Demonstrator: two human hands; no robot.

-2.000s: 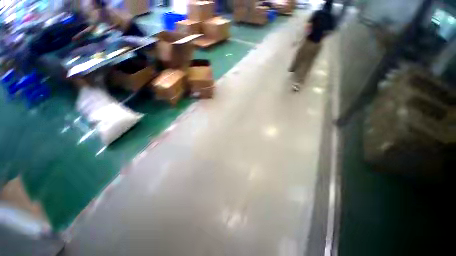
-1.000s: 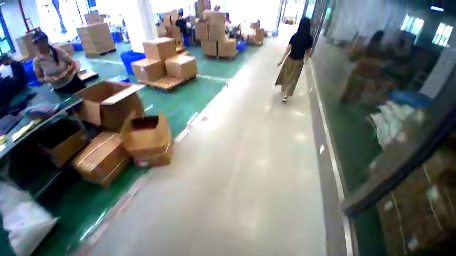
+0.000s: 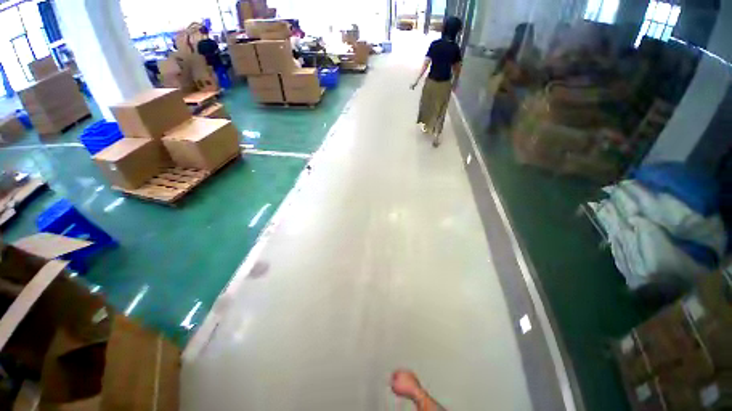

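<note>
My right hand (image 3: pixel 407 384) shows small and slightly blurred at the bottom edge, right of centre, over the grey walkway (image 3: pixel 345 265). Its forearm runs down to the right out of the picture. The fingers look curled in, with no object visible in them. My left hand is not in view. Open brown cartons (image 3: pixel 136 361) stand nearest, at the lower left, cut off by the edge.
A person (image 3: pixel 438 76) in a dark top and long skirt walks ahead on the walkway. Left, cartons stand on a slatted pallet (image 3: pixel 168 183), near a blue stool (image 3: pixel 74 229) and a white pillar (image 3: pixel 100 56). Glass partition (image 3: pixel 554 160) runs along the right, with bagged goods and cartons behind.
The view has moved forward along the walkway; the bench and white sack have left the picture. The palleted cartons are nearer and further left. My right hand has come into view.
</note>
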